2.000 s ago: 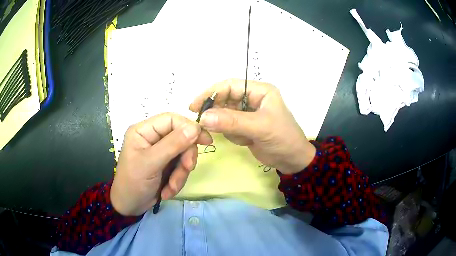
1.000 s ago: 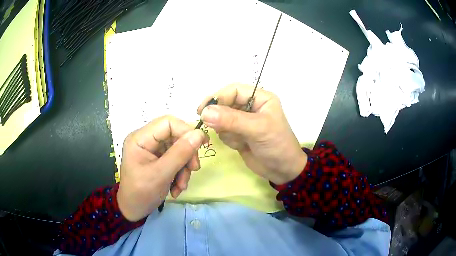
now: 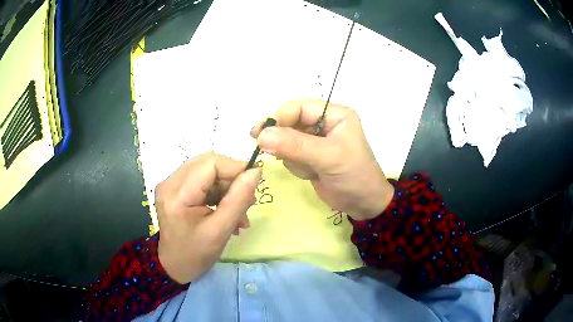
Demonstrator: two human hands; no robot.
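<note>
My left hand and my right hand are bare and meet above the paper sheets. Both pinch a black cable assembly. A short black length shows between the fingertips, and its dark end sticks up past my right thumb. The rest of the piece is hidden by my left fingers. My right hand also keeps a thin dark needle-like tool in its curled fingers, its shaft pointing up and away over the white sheet.
White and yellow handwritten sheets lie under my hands. A crumpled white cloth is at right. Loose black pieces lie at top left. A blue-rimmed tray at left holds a row of black pieces. A clear bag is at bottom right.
The pale tip seen earlier at the end of the piece no longer shows, and more black stem shows between my fingertips. The tool has tilted to the right.
</note>
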